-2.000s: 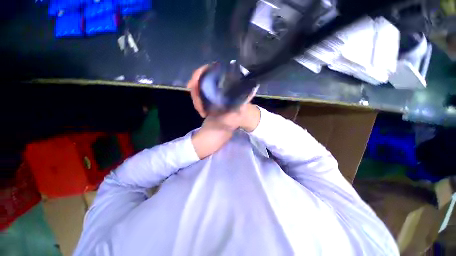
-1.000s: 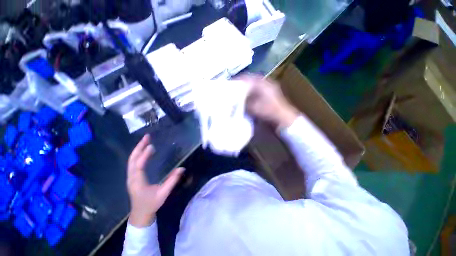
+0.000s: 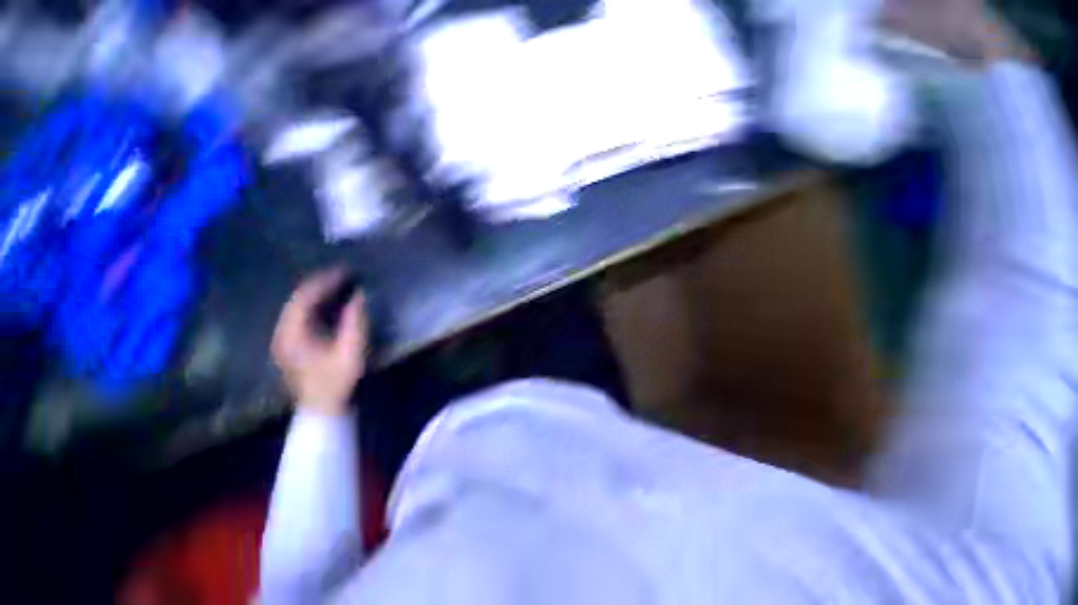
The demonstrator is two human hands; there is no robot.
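Observation:
My right hand (image 3: 958,26) is blurred at the top right edge, at the end of my stretched arm. Its fingers meet a blurred white unit (image 3: 842,95), which it appears to hold beyond the stack of white parts. My left hand (image 3: 322,340) is over the bench near its front edge, thumb and fingers curled around a small dark patch; whether that is an object or a gap is too blurred to tell.
White parts (image 3: 579,101) lie stacked on the dark bench (image 3: 473,278), with a smaller white piece (image 3: 355,195) beside them. Blue blocks (image 3: 118,260) are at the left. An open brown box (image 3: 733,319) stands below the bench edge. Something red (image 3: 207,555) is at lower left.
My right hand and the white unit have moved far right and away from me. My left hand has curled its fingers. The view has turned; earlier both hands were together around a dark tool.

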